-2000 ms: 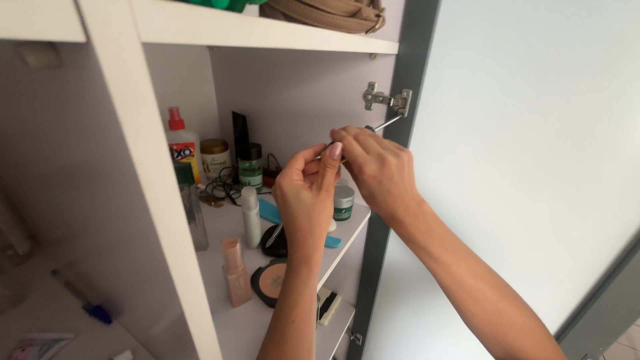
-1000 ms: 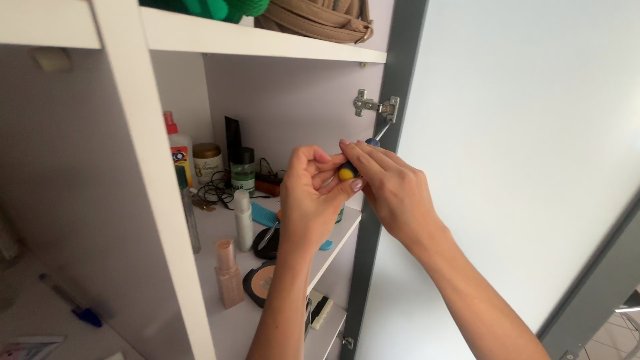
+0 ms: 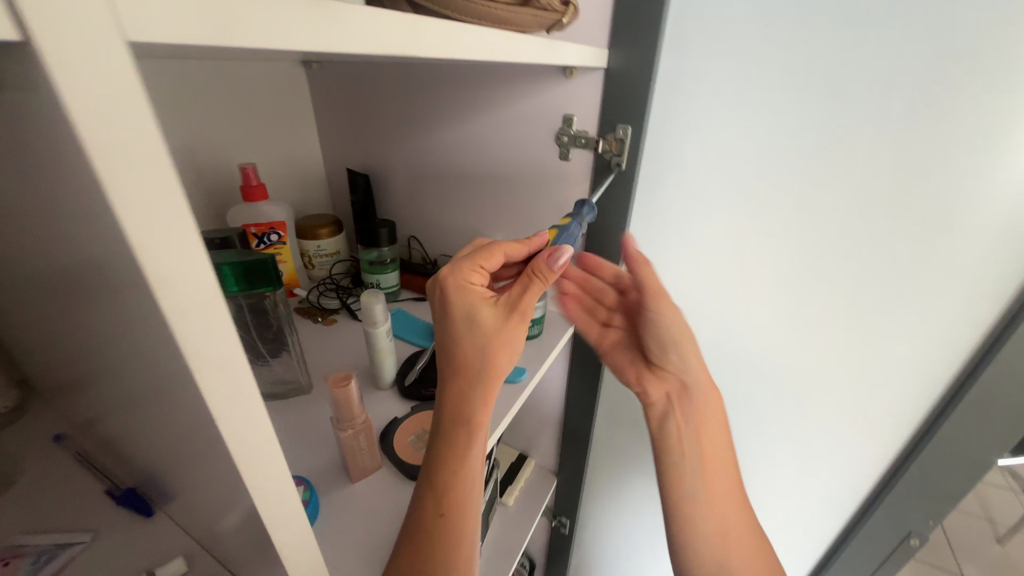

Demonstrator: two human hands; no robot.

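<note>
My left hand [image 3: 500, 288] grips the blue and yellow handle of a screwdriver [image 3: 573, 224] between thumb and fingers. Its metal shaft slants up to the right, and the tip meets the lower part of a metal cabinet hinge [image 3: 614, 147] on the dark grey door frame [image 3: 636, 80]. The hinge's other plate sits on the inner side wall. Just right of the handle is my right hand [image 3: 628, 320], slightly blurred, fingers apart and holding nothing.
A shelf [image 3: 312, 424] behind my left arm bears a spray bottle [image 3: 260, 216], a green-capped glass bottle [image 3: 260, 328], a pink bottle [image 3: 354, 432], a compact [image 3: 412, 440] and a tangled black cable [image 3: 334, 290]. The pale door panel [image 3: 800, 240] stands at the right. A pen [image 3: 104, 476] lies lower left.
My right hand has come off the screwdriver and opened beside it; one second ago both hands were together at the handle. More of the handle now shows.
</note>
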